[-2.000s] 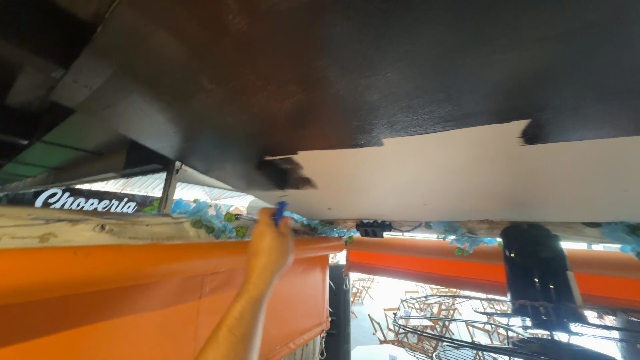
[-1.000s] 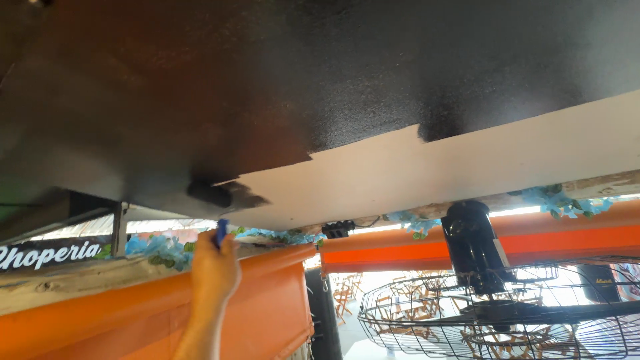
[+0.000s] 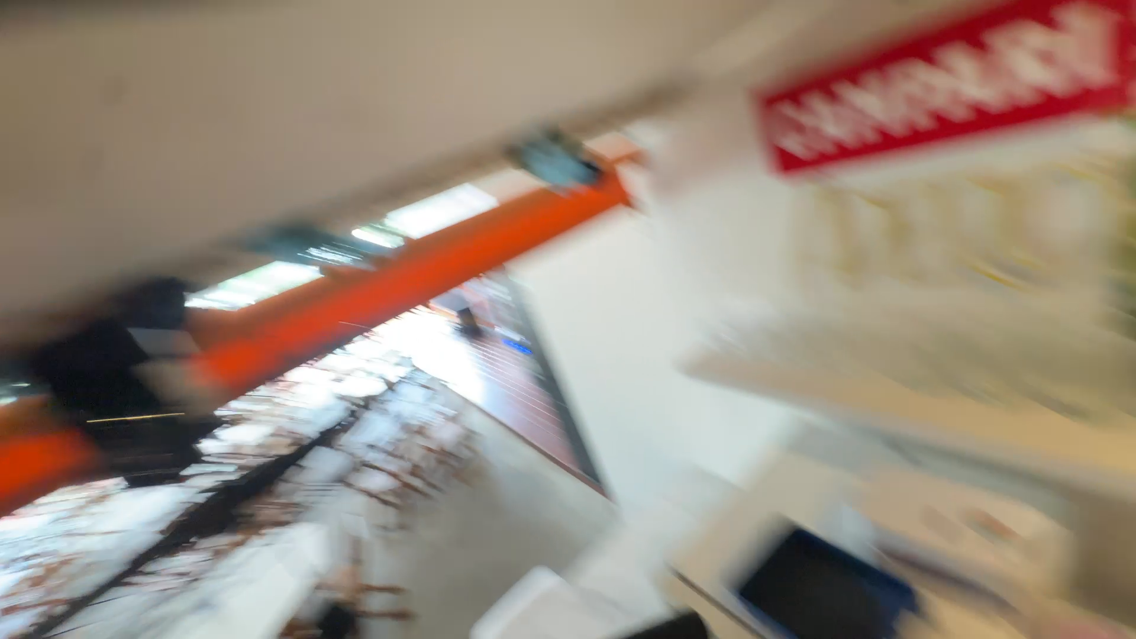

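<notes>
Neither my left hand nor my right hand shows in the head view at this moment, and the roller or brush with the blue handle is out of sight. The picture is strongly blurred. Across the upper left runs the pale, unpainted ceiling board (image 3: 311,115); none of its black-painted part can be made out. At the lower right a dark tray or box with blue edges (image 3: 825,581) rests among pale cardboard-like things, its contents too blurred to tell.
An orange rolled awning (image 3: 426,275) slants below the ceiling edge, with a black fan motor (image 3: 124,382) at the left. Wooden chairs and white tables (image 3: 382,461) stand beyond. A red sign with white lettering (image 3: 941,84) hangs on the right by a white wall (image 3: 621,355).
The view has swung far to the right and down. The hand on the blue handle under the black-painted ceiling, seen in both earlier frames, has left the picture.
</notes>
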